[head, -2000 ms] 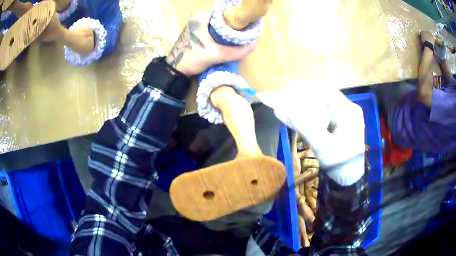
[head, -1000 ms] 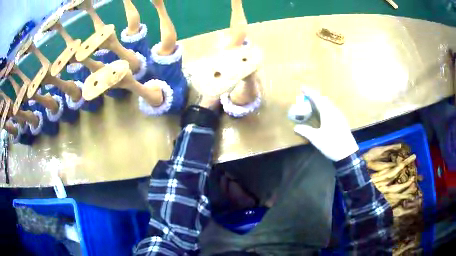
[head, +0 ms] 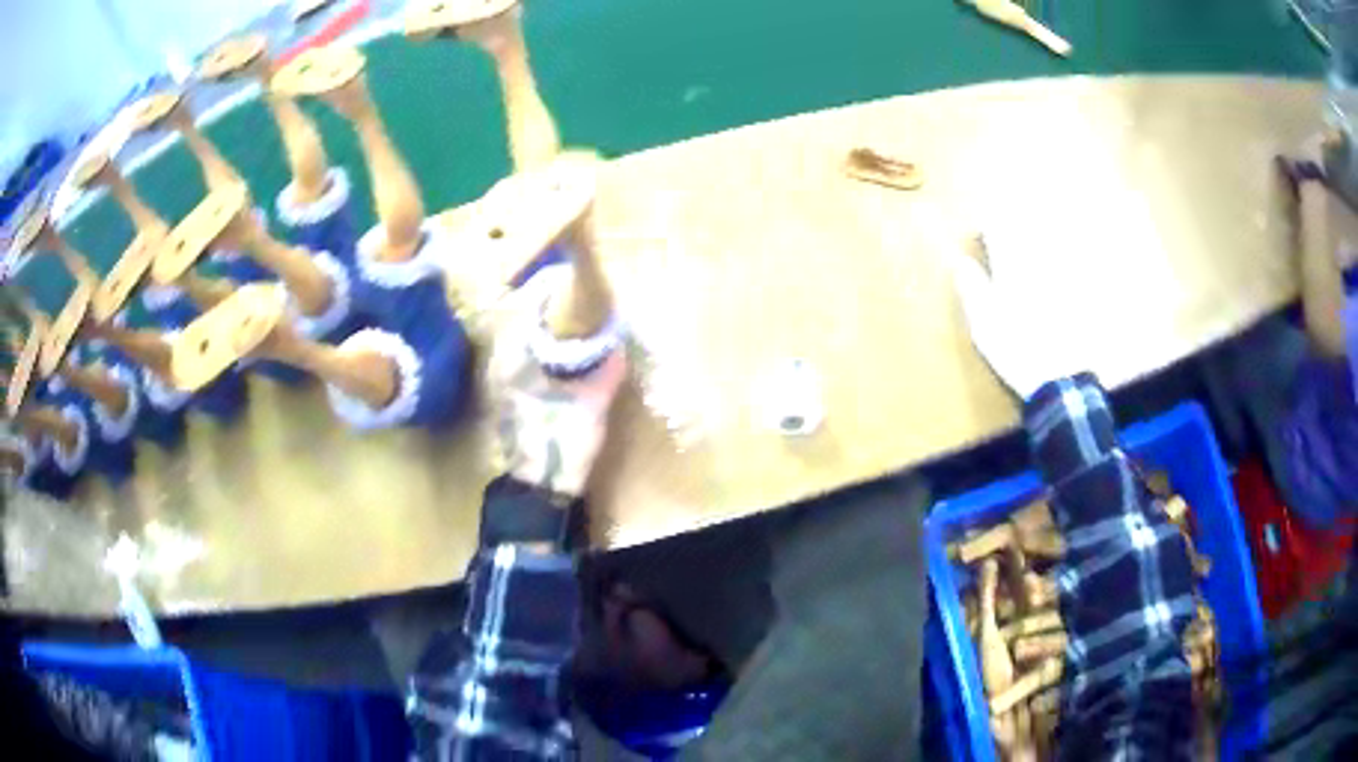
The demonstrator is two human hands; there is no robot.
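Note:
A leg-and-shorts assembly (head: 574,298) stands upside down on the tan bench, soles up, with white frayed cuffs. My left hand (head: 554,410), bare and tattooed, is around its blue shorts from the near side. My right hand (head: 1020,335), in a white glove, is over the bench to the right, washed out by glare; its fingers cannot be made out. A small white glue bottle (head: 797,399) lies on the bench between my hands, touched by neither.
More leg-and-shorts assemblies (head: 425,335) stand in rows at left. A small brown sandal part (head: 883,168) lies near the green belt (head: 745,67). A blue leg bin (head: 953,596) is below right. A tall white bottle (head: 139,603) is at the left edge. Another person's arm (head: 1318,268) is far right.
The held assembly has moved left beside the rows, with my left hand on it. My right hand has let go of the glue bottle and moved right. The view has shifted.

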